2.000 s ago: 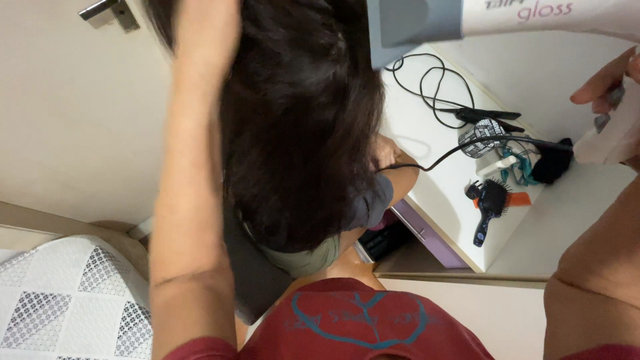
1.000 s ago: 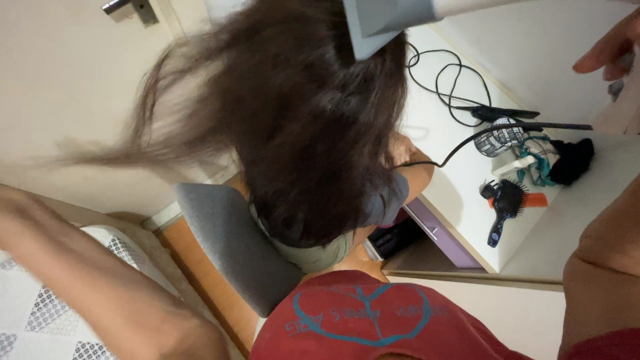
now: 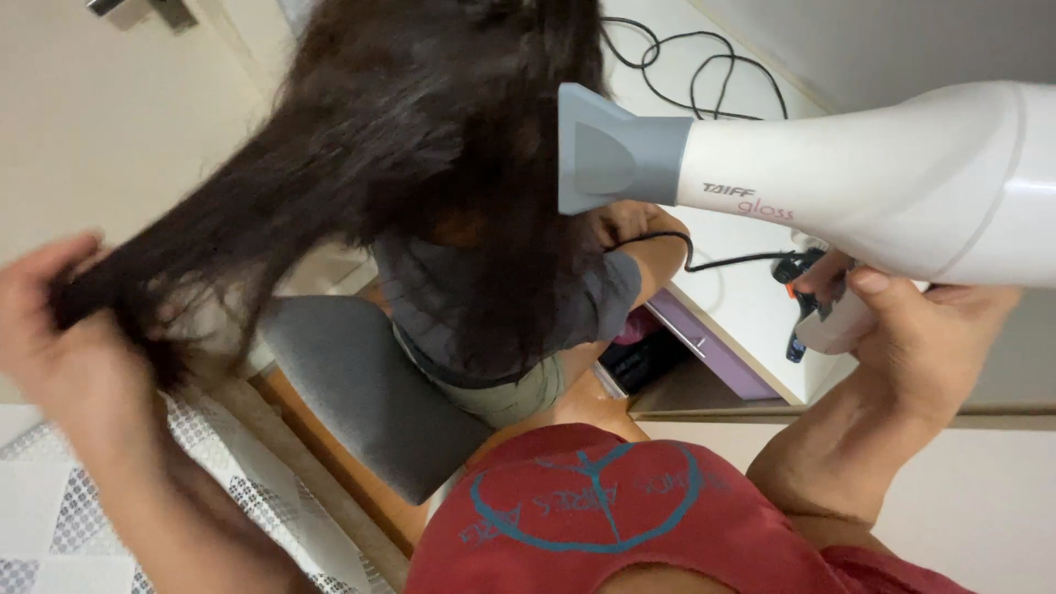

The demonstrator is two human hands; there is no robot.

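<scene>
My left hand (image 3: pixel 82 330), blurred at the left edge, grips the ends of a long lock of dark hair (image 3: pixel 396 124), drawn out sideways from the head of a seated person. My right hand (image 3: pixel 916 330) is closed around the handle of a white Taiff hair dryer (image 3: pixel 833 173). Its grey flat nozzle (image 3: pixel 619 148) points left at the hair, close beside it. The person wears a dark grey shirt (image 3: pixel 577 305) and sits on a grey chair (image 3: pixel 355 371); the face is hidden.
A white desk (image 3: pixel 718 305) with a purple drawer (image 3: pixel 718 346) stands on the right, bearing a looped black cord (image 3: pixel 701 37) and a black hairbrush (image 3: pixel 799 330) partly behind the dryer. A bed with a patterned cover (image 3: pixel 99 503) is at lower left, a door handle (image 3: pixel 153 10) at upper left.
My left hand, away from the loose, flying hair one second ago, now holds its ends at the left. The dryer has come lower and farther into view, and the view has shifted.
</scene>
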